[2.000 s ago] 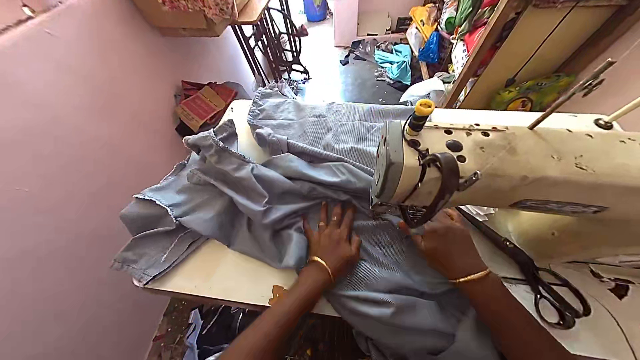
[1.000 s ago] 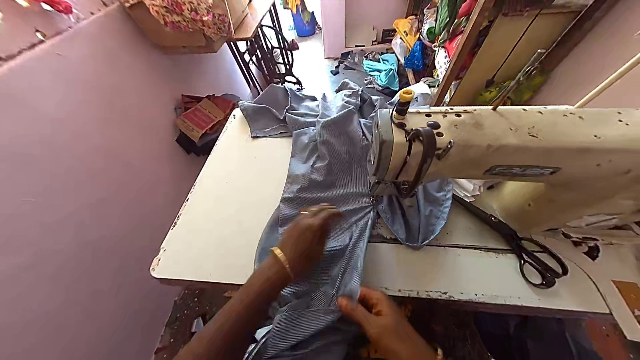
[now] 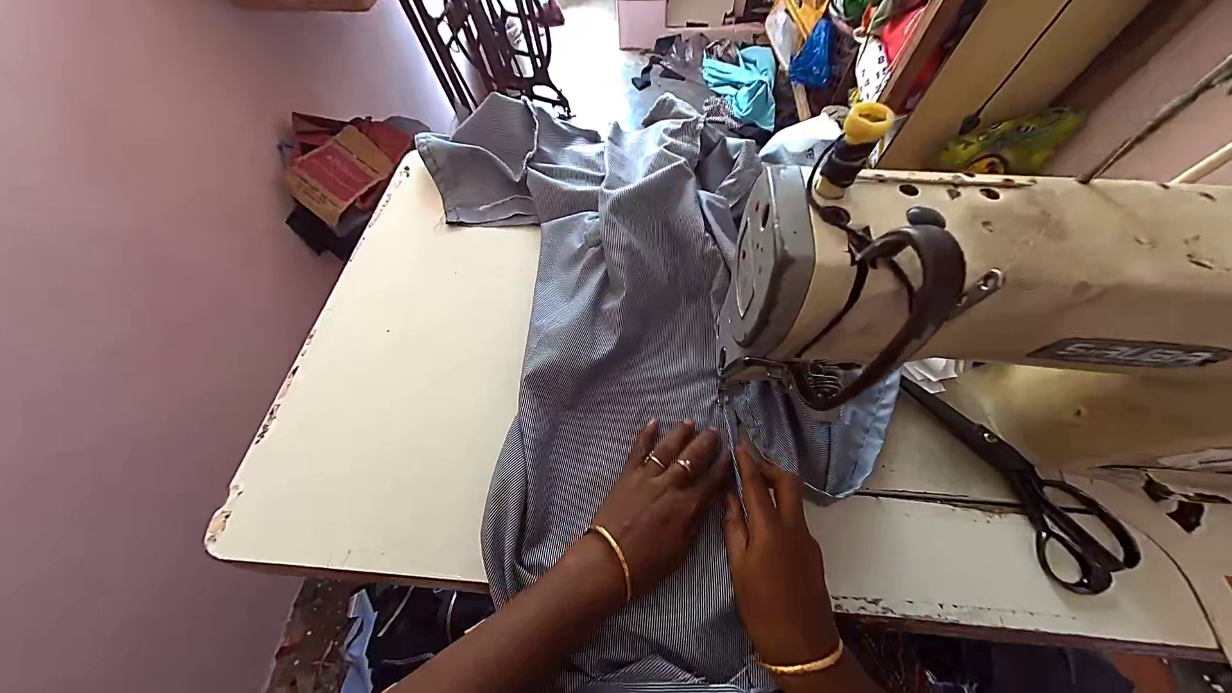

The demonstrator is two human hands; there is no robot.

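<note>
A blue-grey finely striped garment runs lengthwise over the sewing table, one edge under the presser foot of an industrial sewing machine. Flat on the cloth, just left of the seam line, lies my left hand, fingers spread a little and rings on two of them. My right hand is close beside it, its fingertips on the folded edge just in front of the foot; whether they pinch the cloth is hard to tell. Part of the garment shows right of the needle area.
Black-handled scissors lie on the table right of the cloth. The white tabletop has a chipped left edge, with a cardboard box on fabric beyond it. A treadle stand and heaped cloth are behind.
The garment, bunched to the left two seconds ago, now lies straight along the table. Since one second ago, my left hand has come down flat and my right hand has moved up to the seam near the foot.
</note>
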